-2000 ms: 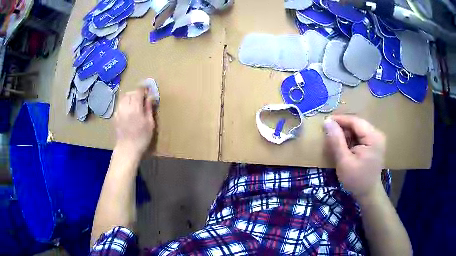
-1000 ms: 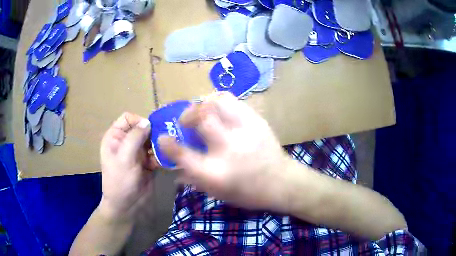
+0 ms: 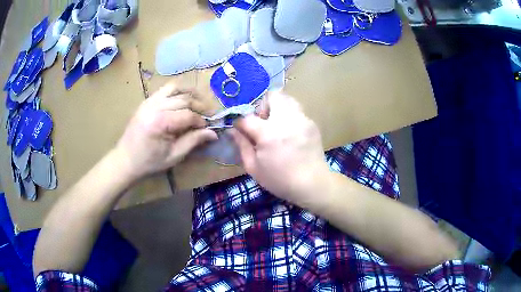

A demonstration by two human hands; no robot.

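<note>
My left hand (image 3: 168, 128) and my right hand (image 3: 280, 145) meet in front of me near the table's front edge. Both pinch a small pale side band loop (image 3: 235, 112) between their fingertips, with a dark blue part inside it. A pale grey piece (image 3: 224, 149) shows blurred just below the fingers; whether it is joined to the band I cannot tell. The blue panel with a white tab and metal key ring (image 3: 245, 77) lies on the table just behind the band, partly over grey panels.
Overlapping grey panels (image 3: 177, 52) lie behind. More blue panels with rings (image 3: 380, 29) are at the back right. Curled side bands (image 3: 98, 52) and small printed blue panels (image 3: 39, 130) are heaped at left on the tan board (image 3: 365, 97). Blue cloth (image 3: 468, 148) hangs at right.
The blue printed piece held earlier is no longer seen face-on. My right hand has moved off it, and both hands are now at the band loop. The view has shifted right.
</note>
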